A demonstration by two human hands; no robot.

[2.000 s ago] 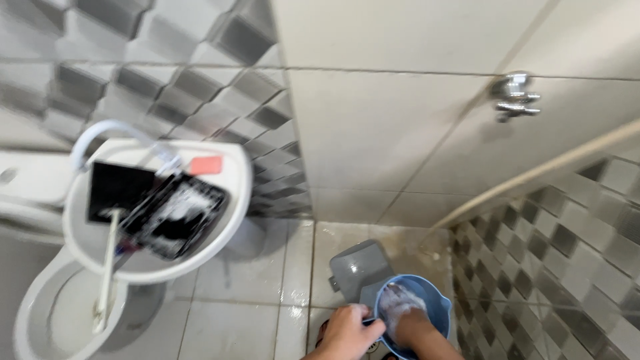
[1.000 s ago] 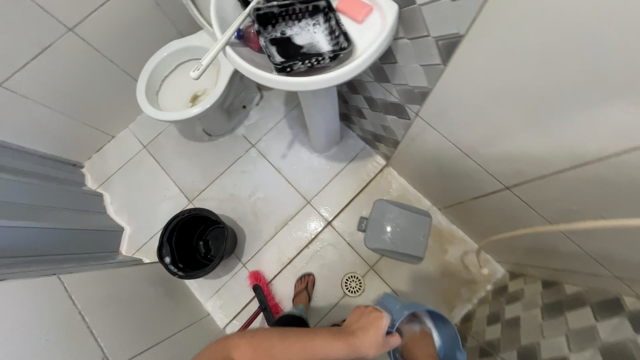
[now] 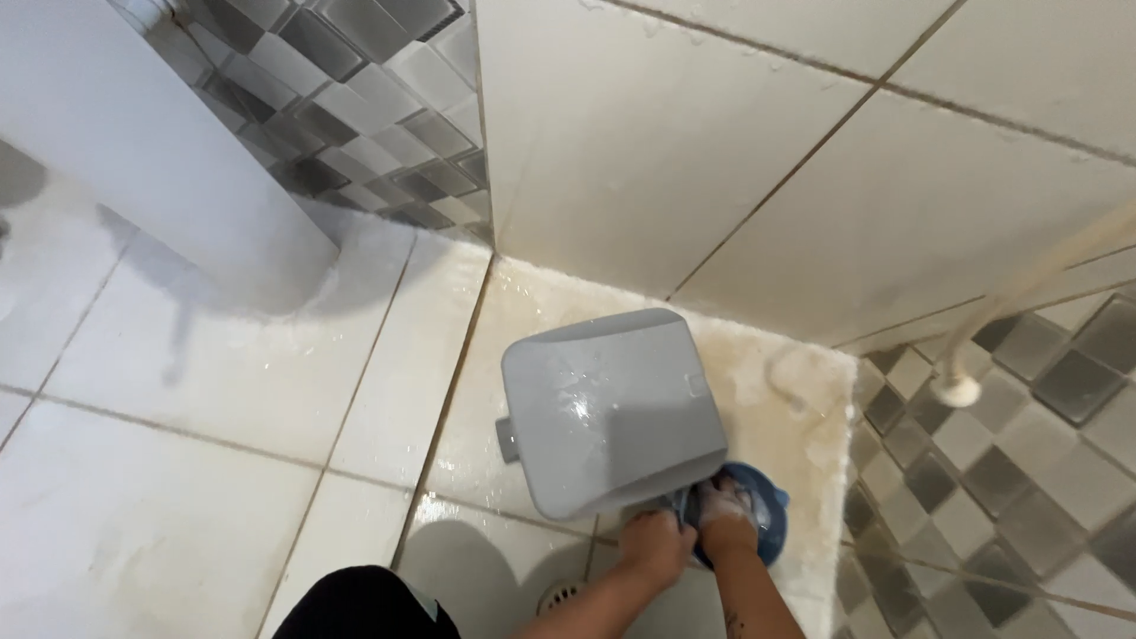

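Note:
A blue plastic bucket [image 3: 774, 524] stands on the wet tiled floor near the lower right. My left hand [image 3: 657, 543] is closed on its left rim. My right hand [image 3: 726, 510] reaches down inside, wet with suds; its fingers are partly hidden, and whether they hold anything is unclear. Just above both hands is a grey plastic lid-like piece [image 3: 621, 408] with rounded corners and a tab on its left side; drops of water or suds lie on its top.
A white sink pedestal [image 3: 204, 186] rises at the upper left. A round floor drain [image 3: 561, 595] lies below the grey piece. Tiled walls meet the floor behind and at right, where a pale pipe [image 3: 958, 386] runs down. My dark-clothed knee [image 3: 364, 608] shows at the bottom.
The view has swung and come much closer to the floor corner. My right hand is still in the bucket and my left hand still at its rim.

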